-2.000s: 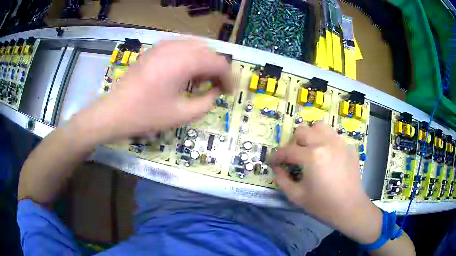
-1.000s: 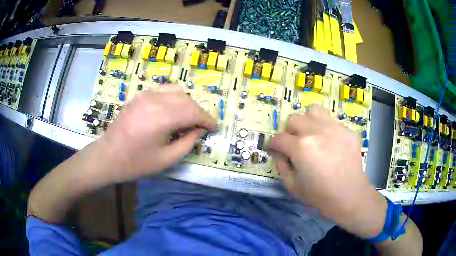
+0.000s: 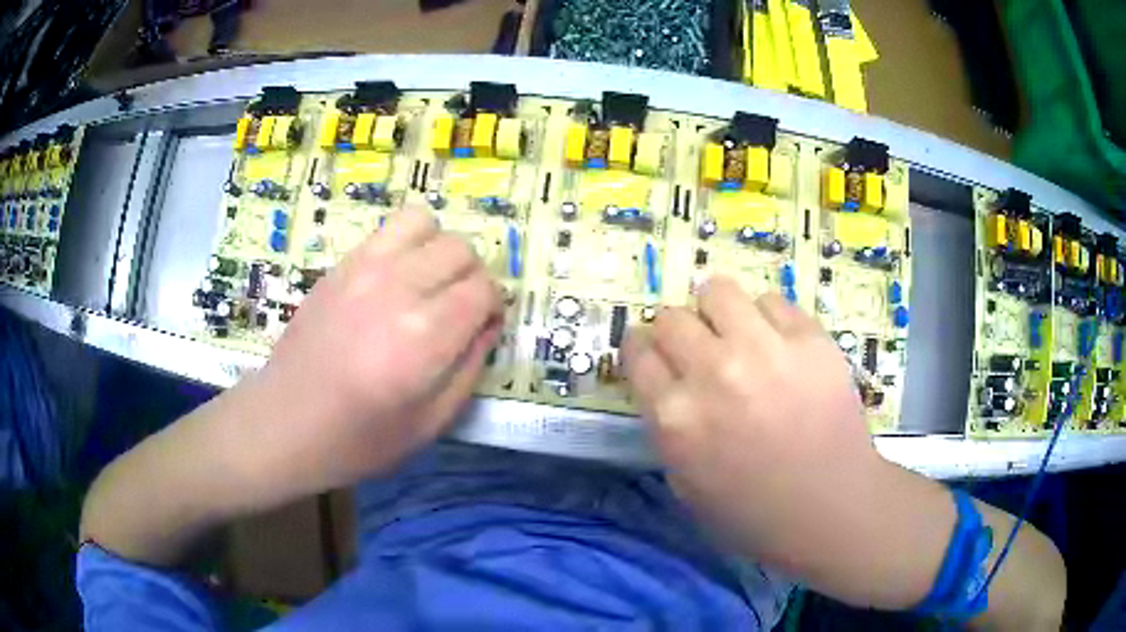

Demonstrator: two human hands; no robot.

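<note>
Cream circuit boards (image 3: 580, 266) lie side by side in the middle, with yellow blocks and black blocks at their top edges and small round capacitors low down. My left hand (image 3: 389, 327) is over the lower part of the boards left of centre, fingers bent down and close together. My right hand (image 3: 741, 389) is over the lower part of the boards right of centre, thumb and fingertips close together. The fingertips of both hands are partly hidden, so I cannot tell whether they hold a part.
Silver conveyor rails (image 3: 556, 426) border the boards. More boards (image 3: 1019, 321) lie at the right and far left. Beyond are a tray of small green components (image 3: 630, 31), yellow-tailed strips (image 3: 803, 56) and a green bin (image 3: 1062, 111). A blue cord (image 3: 1050, 457) runs from my right wrist.
Both hands have come down from over the boards to their lower part, the left hand moving most. The boards and trays sit slightly higher and further left in view.
</note>
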